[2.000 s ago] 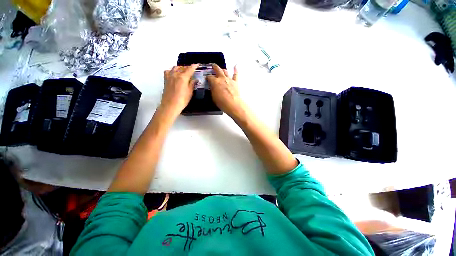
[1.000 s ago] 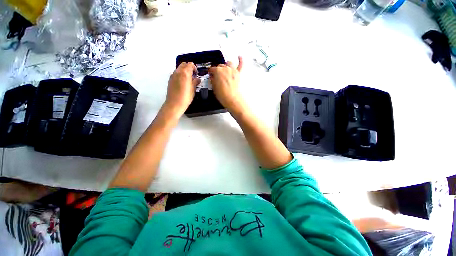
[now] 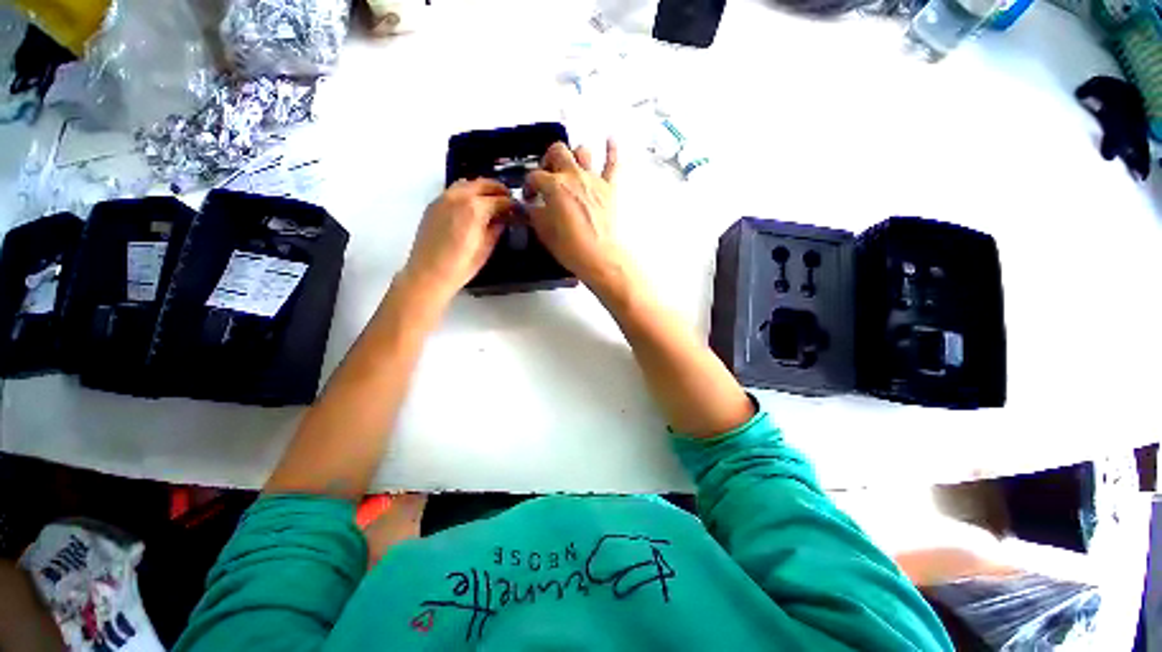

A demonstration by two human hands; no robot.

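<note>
A black insert tray [image 3: 520, 278] lies on the white table in front of me. My left hand [image 3: 465, 229] is at its left side and my right hand [image 3: 572, 208] at its right side, both reaching over the tray's middle. The fingertips of both hands meet at a small whitish piece [image 3: 517, 195] inside the tray, probably the printed slip, and hold it. My fingers cover most of the piece, so its shape is not clear.
Several black trays with white slips [image 3: 259, 283] stand at the left. An insert tray with empty recesses [image 3: 789, 310] and another black tray [image 3: 934, 312] stand at the right. A silver-grey heap [image 3: 217, 127], a plain black slab [image 3: 688, 21] and a bottle [image 3: 944, 28] lie farther back.
The fingers of both hands have shifted over the tray and bunched closer together at its middle. The tray was turned slightly. The white piece is more covered than before.
</note>
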